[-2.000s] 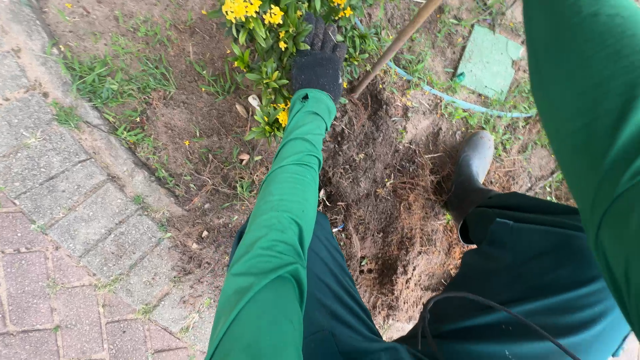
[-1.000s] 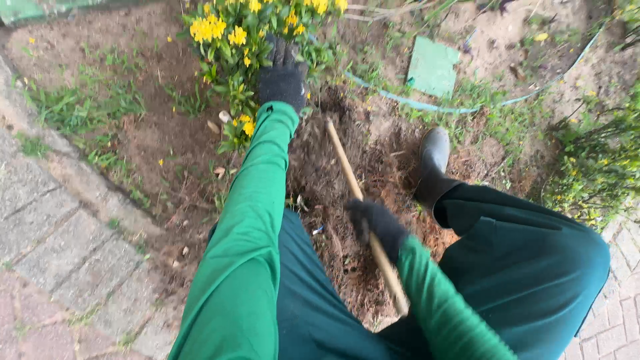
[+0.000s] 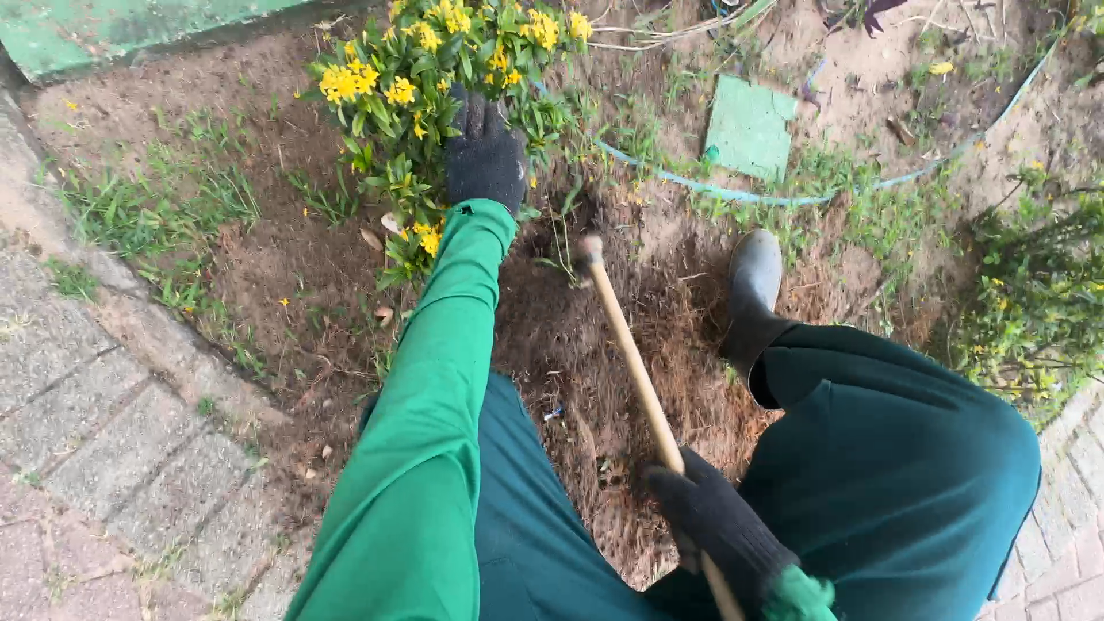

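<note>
My left hand [image 3: 486, 155], in a dark glove, reaches into a bush with yellow flowers [image 3: 388, 112]; its fingertips are partly among the leaves, and whether they grip a stem is hidden. My right hand [image 3: 711, 513], also gloved, is closed around the long wooden handle [image 3: 634, 362] of a tool. The handle slants from the bottom of the view up to its end over the dug soil [image 3: 561, 345], just right of the bush's base. The tool's working part cannot be made out. A loose green stem lies beside the handle's upper end.
A rubber boot [image 3: 755, 276] stands on the soil at the right. Beyond it lie a light blue hose [image 3: 742, 195] and a flat green slab [image 3: 750, 128]. Paving blocks [image 3: 112, 431] with a concrete curb [image 3: 164, 336] border the left. Another bush [image 3: 1035, 293] grows at the far right.
Two seconds ago the right hand was out of view and the handle slanted up to the right; now that hand is low in view on the handle. The left hand stays at the bush.
</note>
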